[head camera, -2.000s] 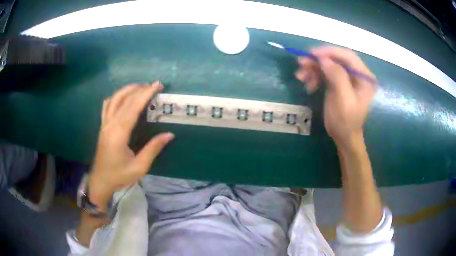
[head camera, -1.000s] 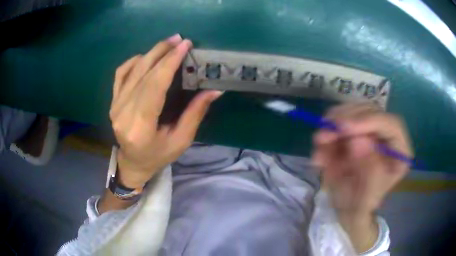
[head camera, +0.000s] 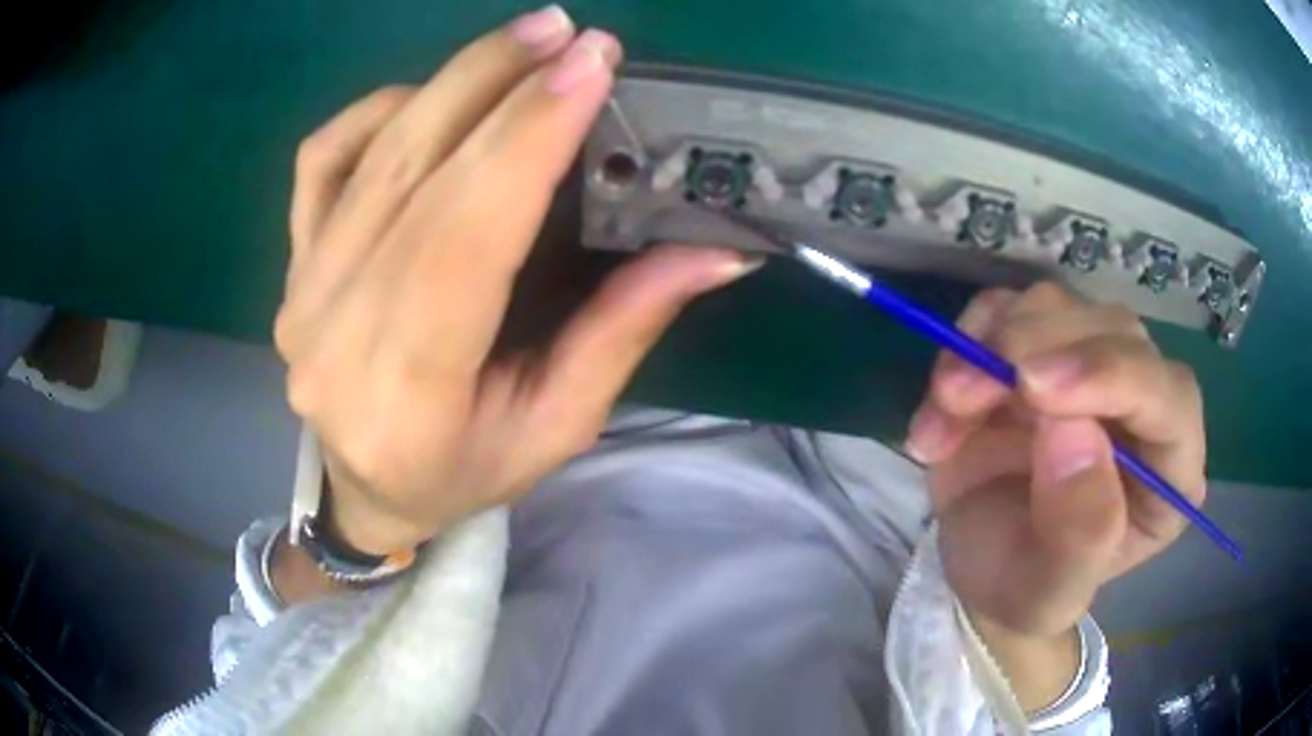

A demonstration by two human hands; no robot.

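A long grey metal bar (head camera: 921, 220) lies across the green bench, with several dark seats in a row and a round hole at its left end. My left hand (head camera: 446, 288) grips the bar's left end, fingers at the far edge and thumb at the near edge. My right hand (head camera: 1079, 431) holds a thin blue brush (head camera: 943, 334) like a pen. The brush's dark tip points left at the bar's near edge, below and between the two leftmost seats. Whether the tip touches the bar I cannot tell.
The green bench top (head camera: 187, 216) extends beyond the bar, with its near edge close to my body. A small piece of white stripe shows at the top right. Grey floor and part of a shoe (head camera: 79, 352) show at the lower left.
The bar and my left hand appear larger and closer. The brush has moved from beyond the bar to its near edge, toward the left end. The white disc is out of view.
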